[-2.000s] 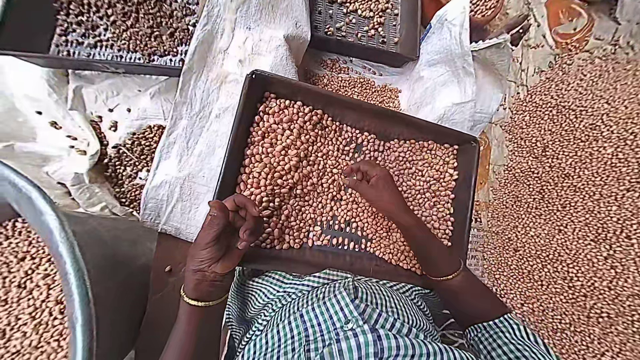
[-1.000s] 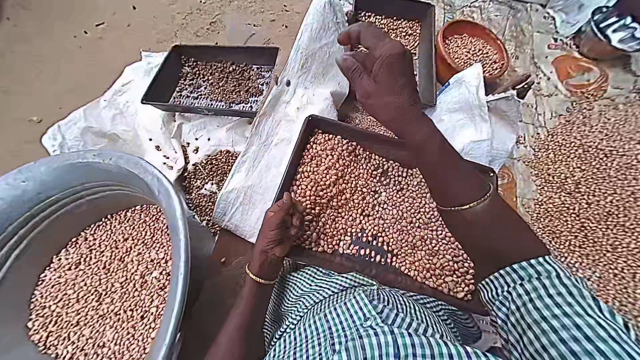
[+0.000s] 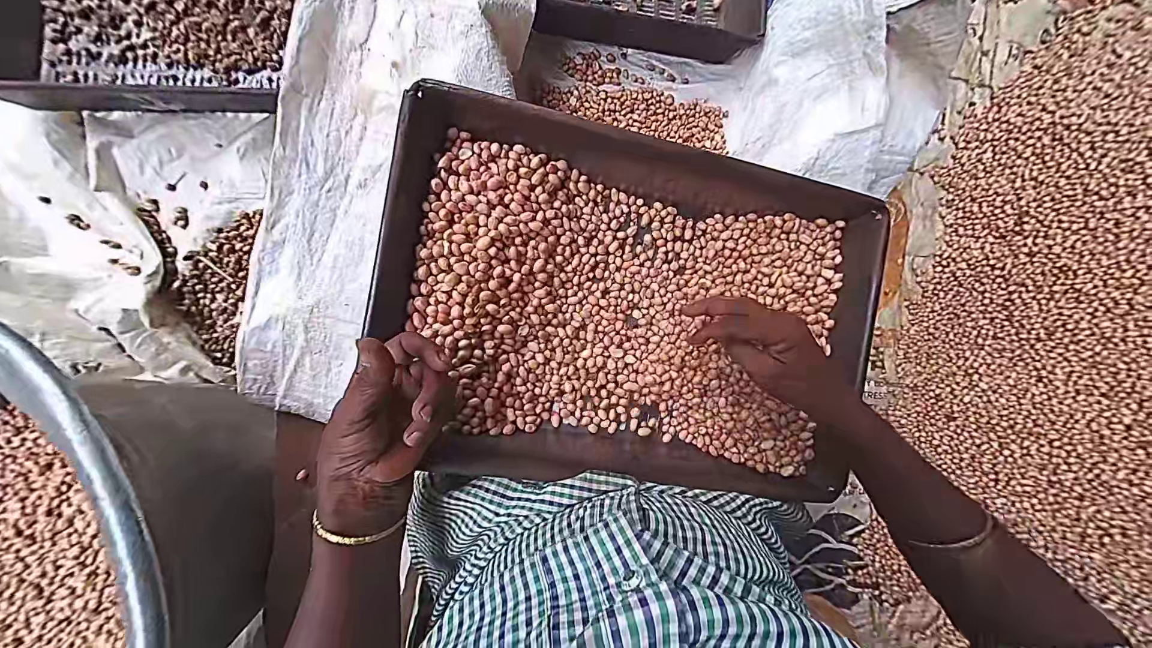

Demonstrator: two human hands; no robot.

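Note:
A dark rectangular sieve tray [image 3: 630, 153] lies tilted in front of my checked shirt. Peanut kernels [image 3: 576, 297], pinkish to light brown, cover most of its mesh bottom. At the tray's left front corner is my left hand [image 3: 387, 418], palm up with curled fingers; whether it pinches a kernel or supports the rim cannot be told. Over the right half of the kernels hovers or rests my right hand [image 3: 765, 346], fingers bent and slightly apart, with nothing visible in them. Darker kernels lie close to my left fingertips.
A metal tub [image 3: 108, 504] with kernels stands at the lower left. White woven sacks [image 3: 333, 180] lie behind the tray, with a dark kernel pile [image 3: 220, 288] on the left. Two more trays, one at upper left [image 3: 162, 97] and one at top [image 3: 648, 31], border them. A large kernel heap [image 3: 1044, 315] spreads right.
My right hand, raised beyond the tray's far side one second ago, is back over the kernels. My left hand stays by the tray's left front corner. The view has swung back down.

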